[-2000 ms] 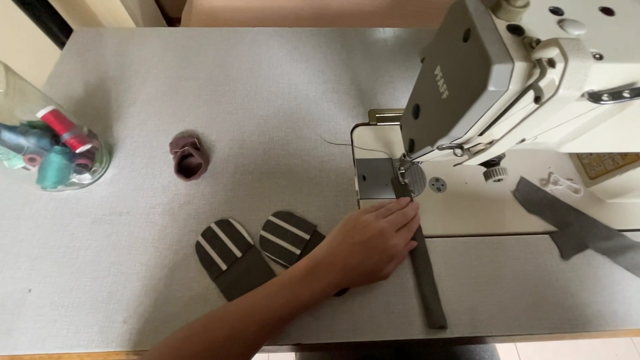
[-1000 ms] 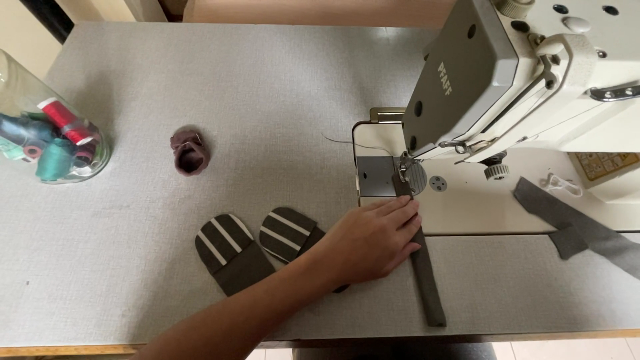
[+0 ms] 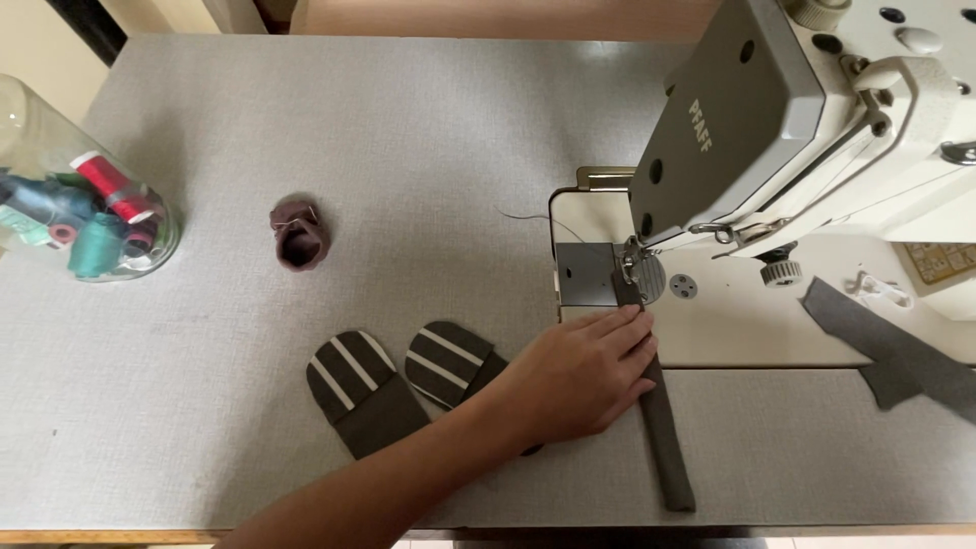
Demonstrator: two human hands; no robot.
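My left hand (image 3: 583, 374) comes in from the lower left, back up, with its fingers together on a narrow dark grey fabric strip (image 3: 667, 450). The strip's far end lies at the presser foot (image 3: 631, 263) of a Pfaff sewing machine (image 3: 732, 114), and its near end reaches toward the table's front edge. Whether the foot is down on it I cannot tell. A loose thread (image 3: 526, 216) trails left from the needle area. My right hand is out of view. Two rounded dark fabric pieces with light stripes, one (image 3: 366, 396) left of the other (image 3: 450, 362), lie by my forearm, which partly covers them.
On the grey tabletop (image 3: 427, 137) sits a small maroon item (image 3: 301, 235) with an opening. A clear jar (image 3: 164, 229) of thread spools lies at the left. Right of the needle are a grey fabric scrap (image 3: 900, 351) and a small white tangle (image 3: 881, 290).
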